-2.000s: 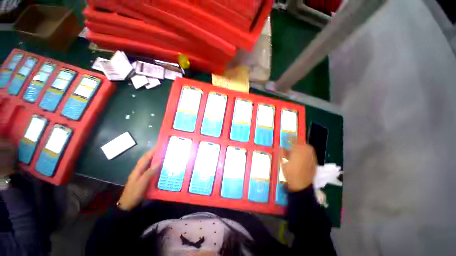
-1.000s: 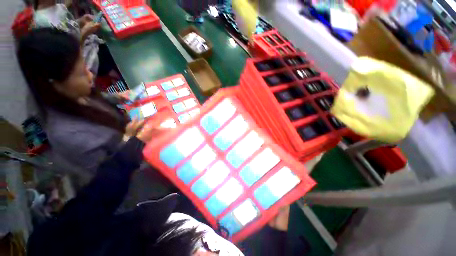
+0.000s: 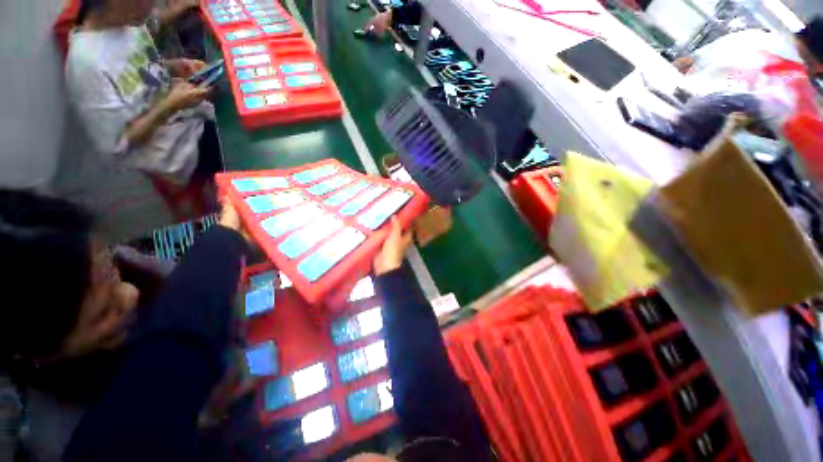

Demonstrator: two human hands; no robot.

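Note:
A red phone tray [image 3: 309, 298] with two rows of lit keypad phones is held up in the air, tilted, between my two hands. My left hand [image 3: 231, 217] grips its left edge, mostly hidden by the tray. My right hand [image 3: 392, 249] grips its right edge near the near corner, fingers on the rim. Below it lies another red tray [image 3: 307, 347] with phones, some pockets without phones; the held tray and my right arm hide part of it.
A person with dark hair [image 3: 54, 271] is close at left. Another person [image 3: 135, 108] sits beyond by more trays [image 3: 293, 113]. A dark fan [image 3: 424, 144] stands past the held tray. Stacked red trays [image 3: 514, 361] are at lower right. Yellow sheets [image 3: 596, 226] hang at right.
The held tray has moved away from me, out over the bench beyond the neighbour's tray. The view has turned; the fan and a farther worker now show, and the tray stack sits lower right.

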